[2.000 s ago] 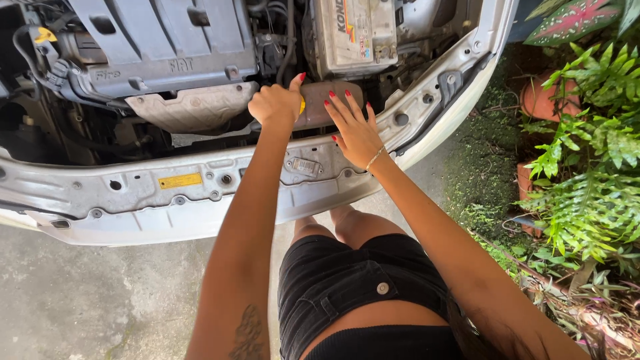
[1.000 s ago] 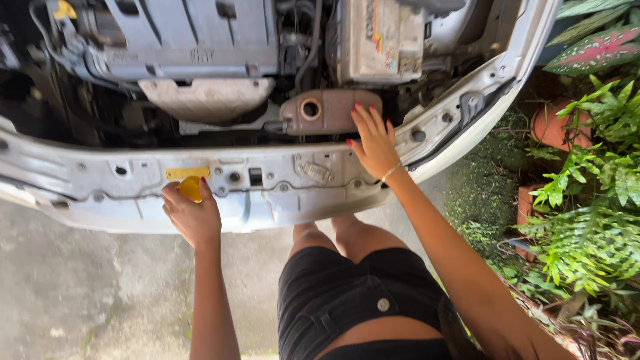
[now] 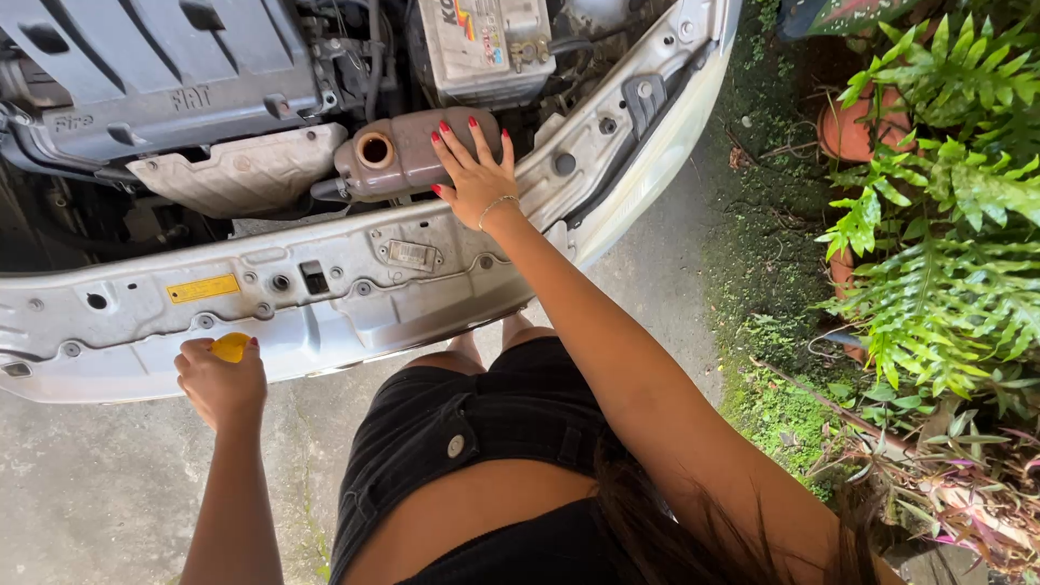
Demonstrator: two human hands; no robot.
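Note:
My left hand (image 3: 221, 378) grips a yellow cap (image 3: 231, 347) just over the silver front edge of the car. The coolant expansion tank (image 3: 406, 154), of brownish translucent plastic, has its round filler neck (image 3: 374, 151) uncovered, with a dark opening. Resting flat on the tank's right part, my right hand (image 3: 478, 175) has its fingers spread and holds nothing. The front crossmember (image 3: 341, 264) of the engine bay runs between the tank and my body.
A grey engine cover (image 3: 162, 69) and a metal heat shield (image 3: 244, 166) lie left of the tank. Behind it stands a car battery (image 3: 487, 53) with a cable. Ferns (image 3: 934, 301) and a terracotta pot (image 3: 865, 126) line the right side.
Two seconds ago my left hand was at the tank's filler; it has moved away toward the car's front edge with the yellow cap, and the neck now shows open. My right hand stays on the tank.

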